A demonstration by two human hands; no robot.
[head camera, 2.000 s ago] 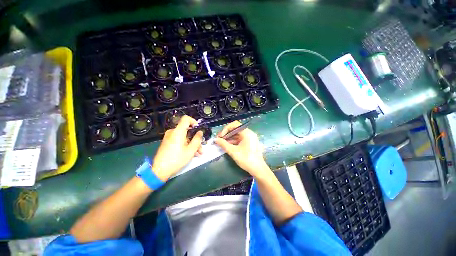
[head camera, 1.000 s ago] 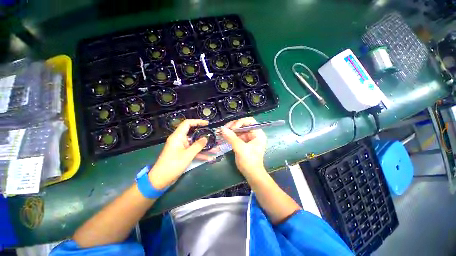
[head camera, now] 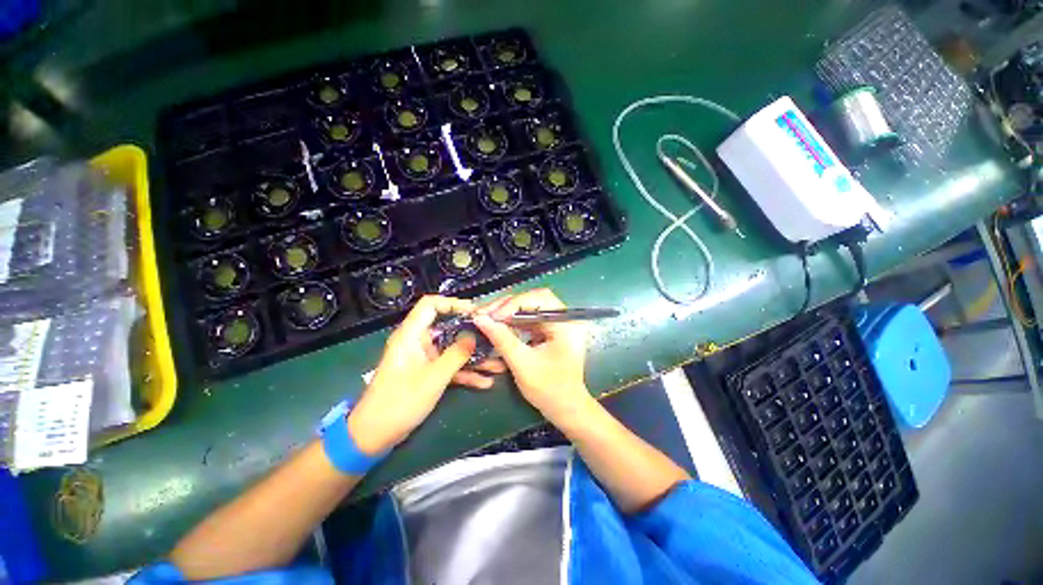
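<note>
My left hand [head camera: 414, 363] holds a round black unit [head camera: 458, 336] between its fingers, over the bench just in front of the large tray. My right hand [head camera: 547, 354] holds dark tweezers [head camera: 566, 313] that lie across it and point to the right. Its thumb and finger meet at the unit's right edge; what they pinch there is too small to tell. The large black tray [head camera: 440, 214] holds rows of round black units with yellow-green centres, and some pockets are without one. Thin white pieces [head camera: 454, 152] lie across its middle.
A yellow bin [head camera: 154, 303] with clear blister packs stands left, tan loops [head camera: 78, 504] below it. A white control box [head camera: 795, 171], slim handpiece [head camera: 698, 192] on a pale looped tube, spool [head camera: 866, 117] and clear tray [head camera: 898, 71] are right. A second black tray [head camera: 826, 440] and blue stool [head camera: 904, 363] are lower right.
My right fingers have moved onto the unit's edge. The tweezers have swung round from a steep slant to nearly level. The white strip under my hands is now mostly hidden. The view has shifted slightly.
</note>
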